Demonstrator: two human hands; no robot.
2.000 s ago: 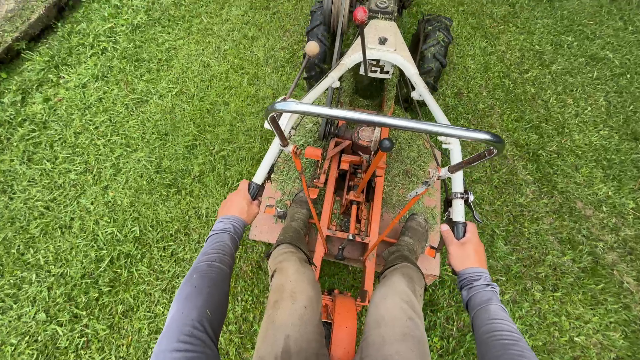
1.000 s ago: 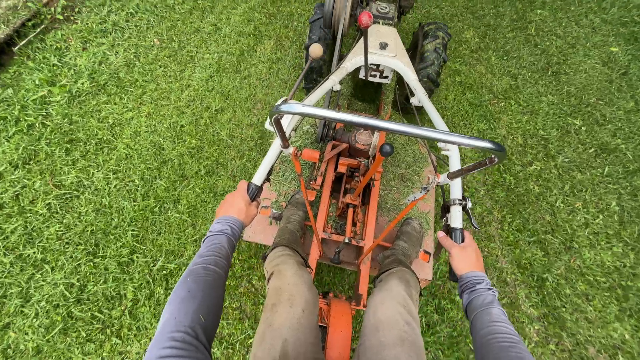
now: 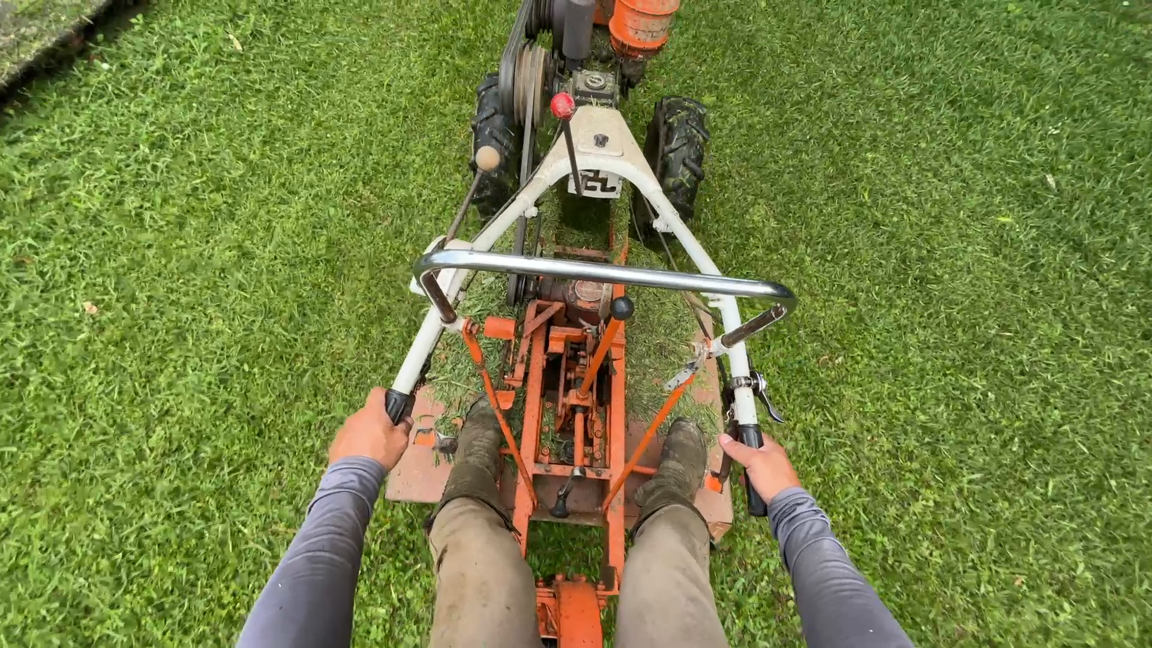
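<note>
My left hand (image 3: 371,434) is closed round the black grip (image 3: 399,406) at the end of the white left handlebar (image 3: 418,355). On the other side my right hand (image 3: 761,463) holds the black right grip (image 3: 753,486), with a brake-type lever (image 3: 763,394) just above it. A chrome crossbar (image 3: 603,269) spans the two handlebars of the walk-behind tractor. Between my legs stands an orange steel frame (image 3: 533,405) with a black-knobbed lever (image 3: 601,355). Both my boots (image 3: 681,454) rest on the reddish deck (image 3: 414,477), which carries grass clippings.
Two black lugged tyres (image 3: 681,153) stand ahead, beside the belt pulley (image 3: 533,85) and engine. A red-knobbed lever (image 3: 569,135) and a tan-knobbed lever (image 3: 470,193) rise near the handlebar's front. Grass (image 3: 225,270) lies all round; a stone-like edge (image 3: 45,40) is at the upper left.
More of the machine's front, with an orange canister, has come into view at the top. My right thumb, raised off the grip a second ago, still lies near its upper end. Both hands stay on the grips.
</note>
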